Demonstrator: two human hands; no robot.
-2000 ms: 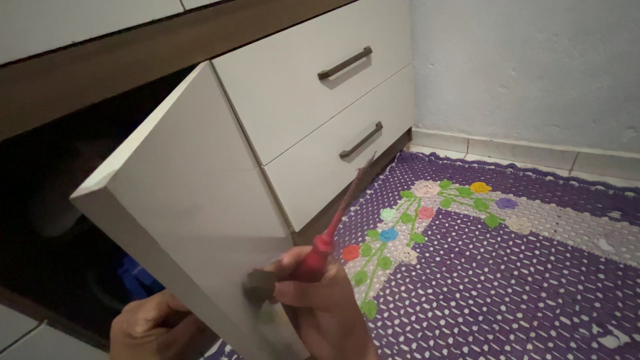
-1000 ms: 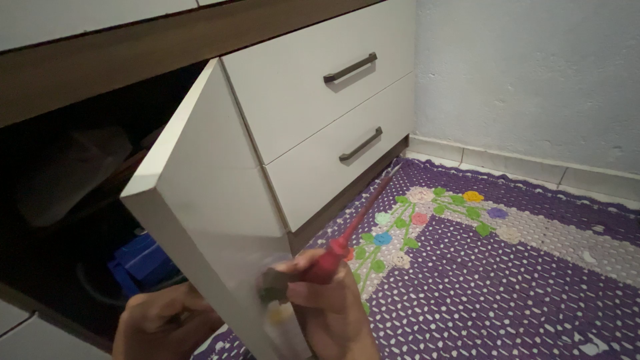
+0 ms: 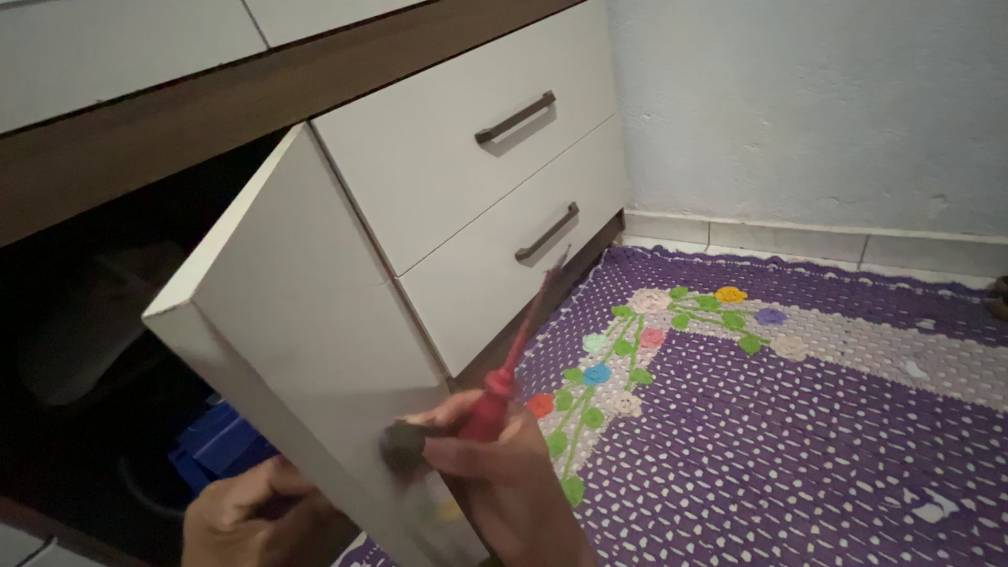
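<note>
My right hand [image 3: 504,465] is closed round the red handle of a screwdriver [image 3: 492,398], whose shaft points up and away past the lower drawer. The same hand is at a dark handle [image 3: 405,449] on the outer face of the open white cabinet door [image 3: 315,315]; blur hides how the fingers meet it. My left hand [image 3: 256,516] is behind the door, at its inner side, with fingers curled. The door's edge hides part of the fingers, so whether they hold anything cannot be told.
Two white drawer fronts [image 3: 472,134] with dark bar handles [image 3: 516,118] stand right of the door. In the dark cabinet lie a blue object [image 3: 216,445] and a pale, see-through item [image 3: 87,339]. A purple crocheted rug [image 3: 772,441] with flowers covers the floor beside a pale wall [image 3: 803,118].
The screwdriver's shaft has swung while staying in my right hand: a second ago it lay lower over the rug, and now it points more steeply up. My left hand stays behind the door.
</note>
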